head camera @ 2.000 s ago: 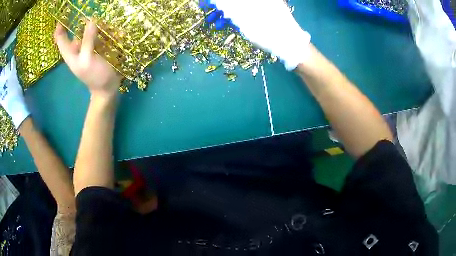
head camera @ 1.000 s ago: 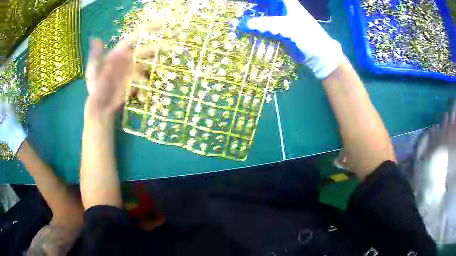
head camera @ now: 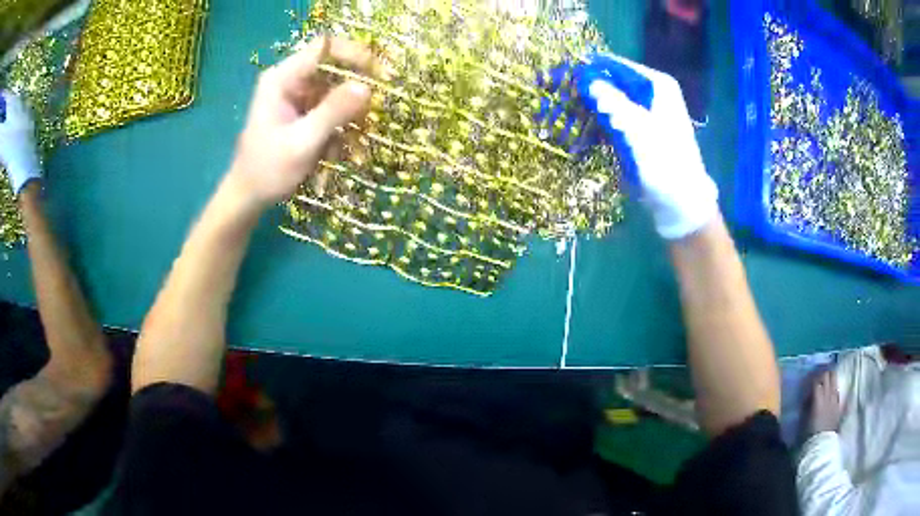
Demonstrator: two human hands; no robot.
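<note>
A gold sprue frame (head camera: 429,207) with rows of small pieces is held over the green bench; its moving bars are blurred. My left hand (head camera: 303,126), bare, grips its left side between thumb and fingers. My right hand (head camera: 641,131), in a white glove with blue palm and fingers, is at its upper right side, the blue fingers partly seen through the lattice. A glittering loose parts pile (head camera: 595,197) lies behind and under the frame and shows at its right.
A blue plastic tray (head camera: 749,131) with loose parts is at right. A dark smartphone (head camera: 676,50) lies between pile and tray. Stacked frames (head camera: 136,60) are at upper left. Another person's gloved hand (head camera: 18,141) is at far left; a person's hand (head camera: 825,403) is at lower right.
The frame came fully into view, then turned and tilted between my hands. My left hand, beside the frame a second ago, now grips its edge. More of the tray shows.
</note>
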